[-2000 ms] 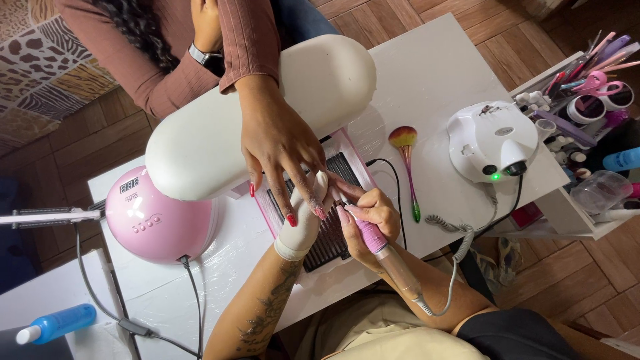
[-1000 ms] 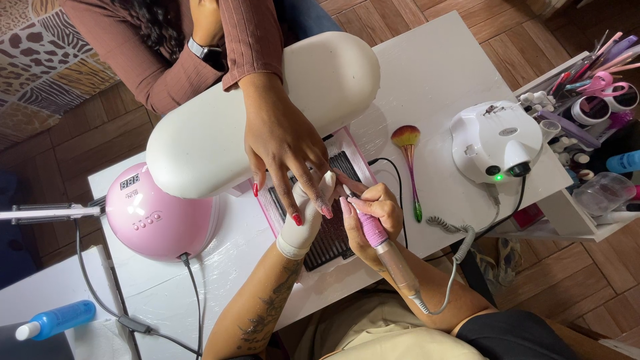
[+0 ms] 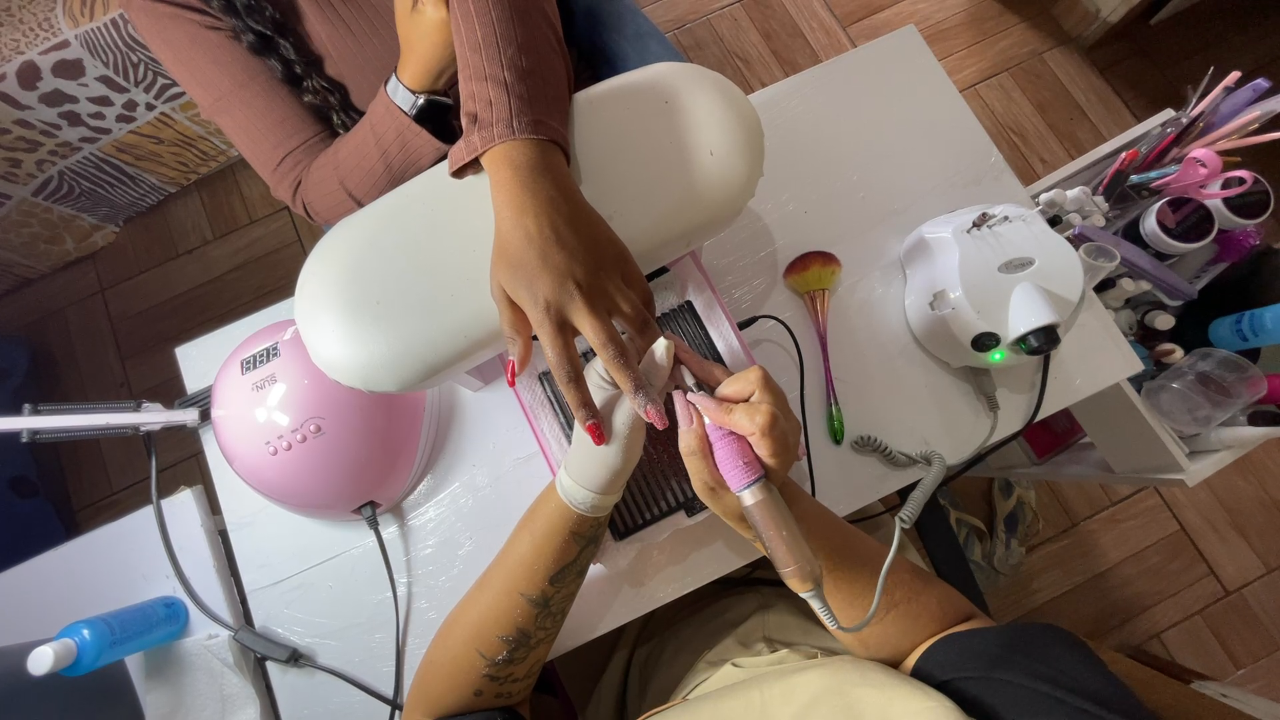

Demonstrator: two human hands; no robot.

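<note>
My left hand (image 3: 608,430), in a white glove, holds a finger of another person's hand (image 3: 570,260), which reaches over a white padded armrest (image 3: 530,230). That hand has red nails, one of them a glittery pink. My bare right hand (image 3: 745,425) grips an electric nail drill handpiece (image 3: 765,510) with a pink wrap, its tip close to the held finger. Both hands are above a pink-framed dust collector (image 3: 650,490) with a dark grille. A coiled cord runs from the handpiece to the white drill control unit (image 3: 985,285), whose green light is on.
A pink nail lamp (image 3: 315,420) stands at the left, its cable trailing down the white table (image 3: 860,190). A fan brush (image 3: 820,340) lies right of the dust collector. Beyond the drill unit is a tray of jars and pink scissors (image 3: 1205,175). A blue bottle (image 3: 110,635) lies lower left.
The handpiece and my right hand have shifted slightly at the held finger. The other person's hand stays over the armrest, and my gloved hand keeps its hold.
</note>
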